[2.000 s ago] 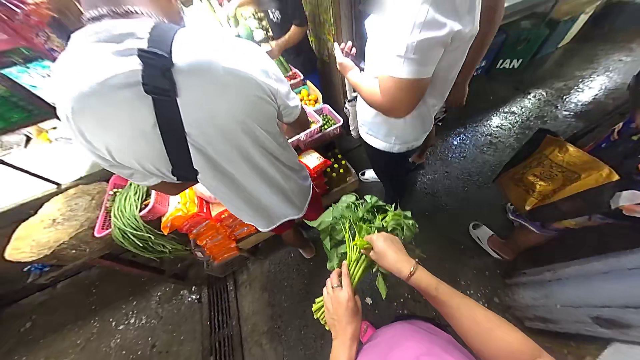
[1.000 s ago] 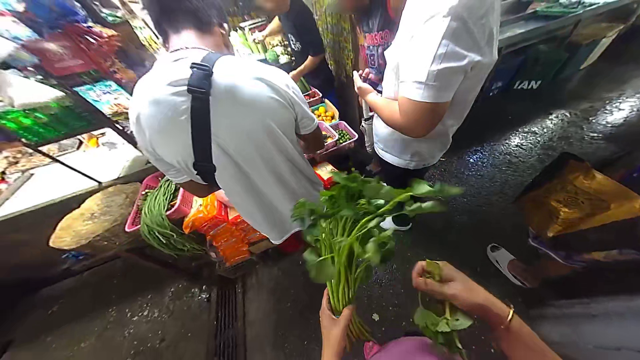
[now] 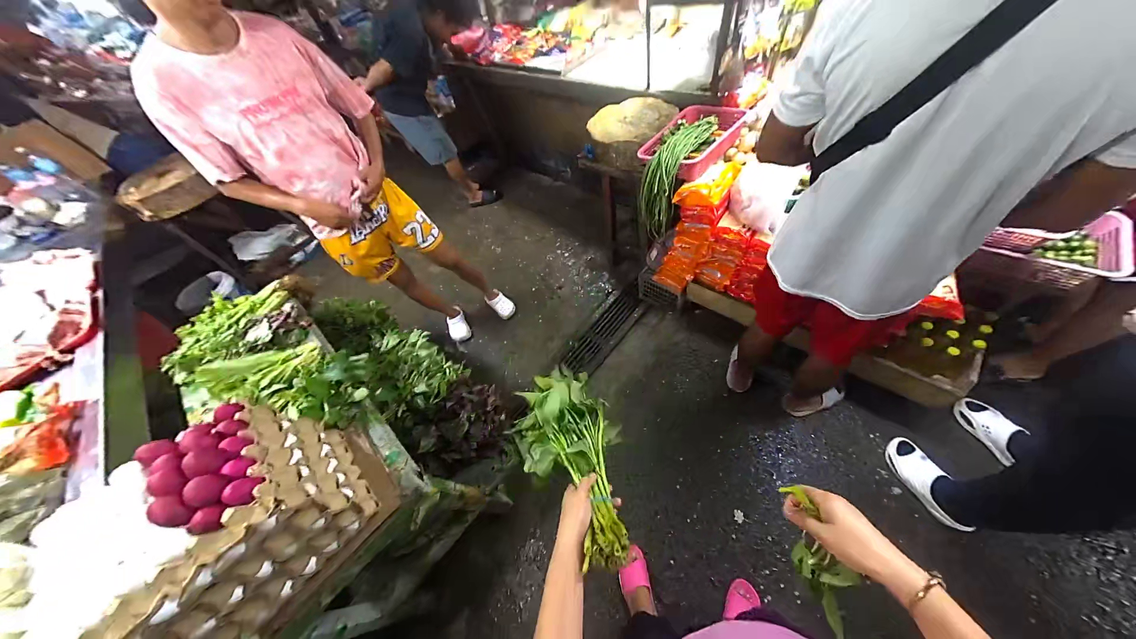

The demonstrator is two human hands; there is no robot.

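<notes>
My left hand (image 3: 579, 506) grips the stems of a bunch of leafy greens (image 3: 568, 426), its leaves pointing away from me and its cut stem ends beside my leg. Off to the right, my right hand (image 3: 825, 524) is closed on a few loose green leaves (image 3: 821, 568) that hang below the fingers. The two hands are well apart. Piles of leafy greens (image 3: 266, 364) lie on a stall at the left, beyond the bunch, beside an egg tray (image 3: 311, 470) and a heap of magenta eggs (image 3: 200, 466).
A person in a pink shirt (image 3: 266, 106) stands beyond the left stall. At the right, a person in a light grey shirt (image 3: 923, 177) bends over crates near orange packets (image 3: 701, 240) and a pink basket of long beans (image 3: 723, 124). A drain grate (image 3: 608, 324) crosses the wet floor.
The view has swung left, bringing the egg stall into sight. Two seconds ago both hands were on the bunch; now only my left hand holds it, and my right hand is away with loose leaves.
</notes>
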